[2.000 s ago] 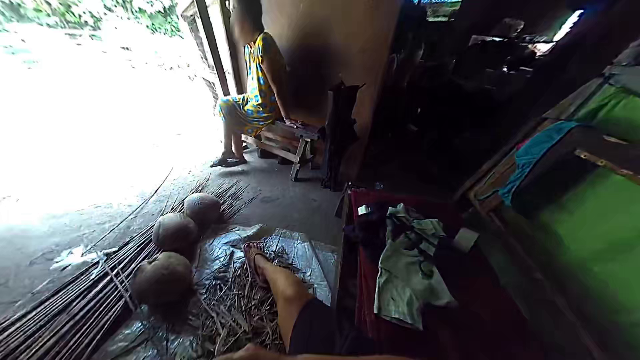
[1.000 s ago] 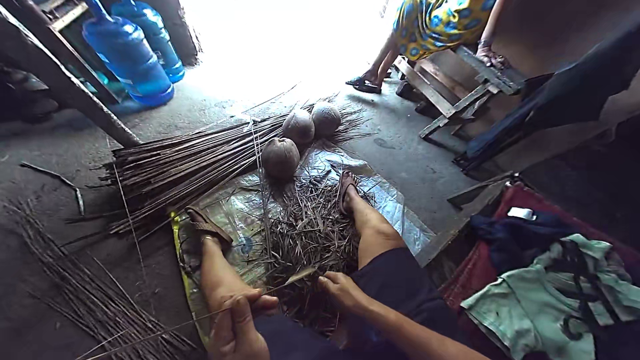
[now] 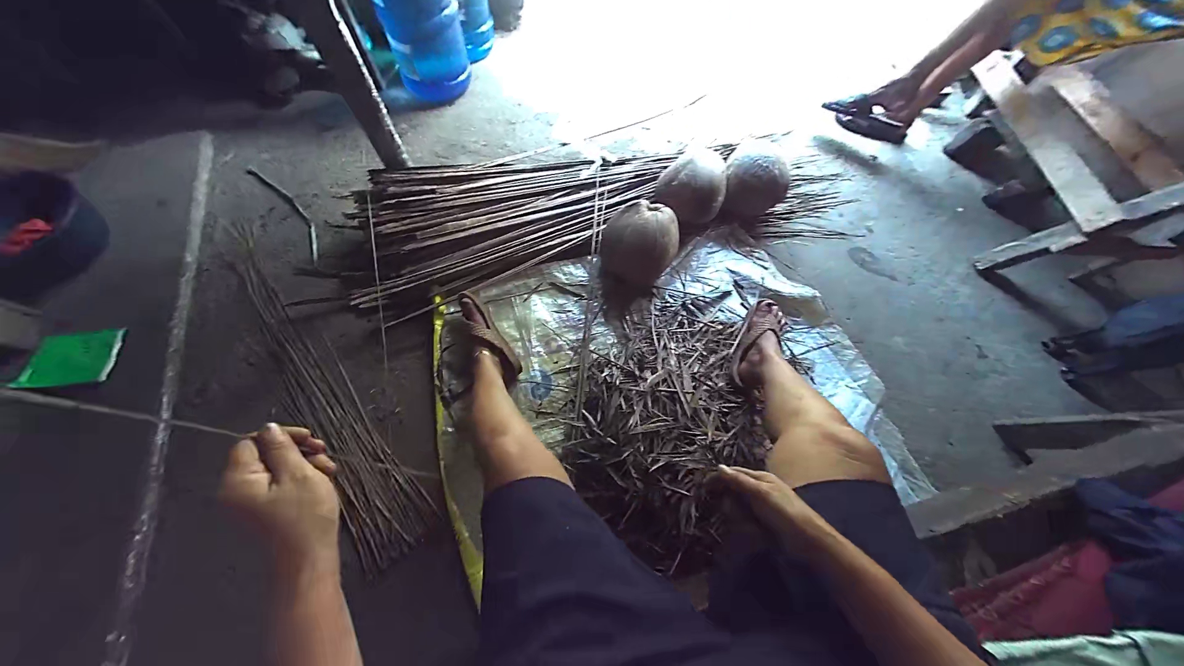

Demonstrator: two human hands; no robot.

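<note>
My left hand (image 3: pixel 282 476) is closed on a long thin stick (image 3: pixel 120 410), likely a palm-leaf midrib, which runs out to the left edge. At the right, my right hand (image 3: pixel 763 499) hovers by my knee over a heap of dry leaf shavings (image 3: pixel 657 407); whether it holds anything is unclear. The heap lies between my sandalled feet on a plastic sheet (image 3: pixel 860 370). Beyond it rests a large bundle of dry sticks (image 3: pixel 472 222), with coconuts (image 3: pixel 639 242) on and against it. A smaller bundle of thin sticks (image 3: pixel 324 398) lies on the floor beside my left hand.
Blue water jugs (image 3: pixel 425 51) stand behind a slanting post (image 3: pixel 356 83). A person's feet (image 3: pixel 874 111) rest near a wooden bench (image 3: pixel 1064 148) at upper right. On the left are a dark basin (image 3: pixel 46 236) and a green packet (image 3: pixel 72 359). Cloth lies at lower right.
My hands, close together a second ago, are now far apart, the left one out to the left with the stick. The view has swung left and down from the doorway.
</note>
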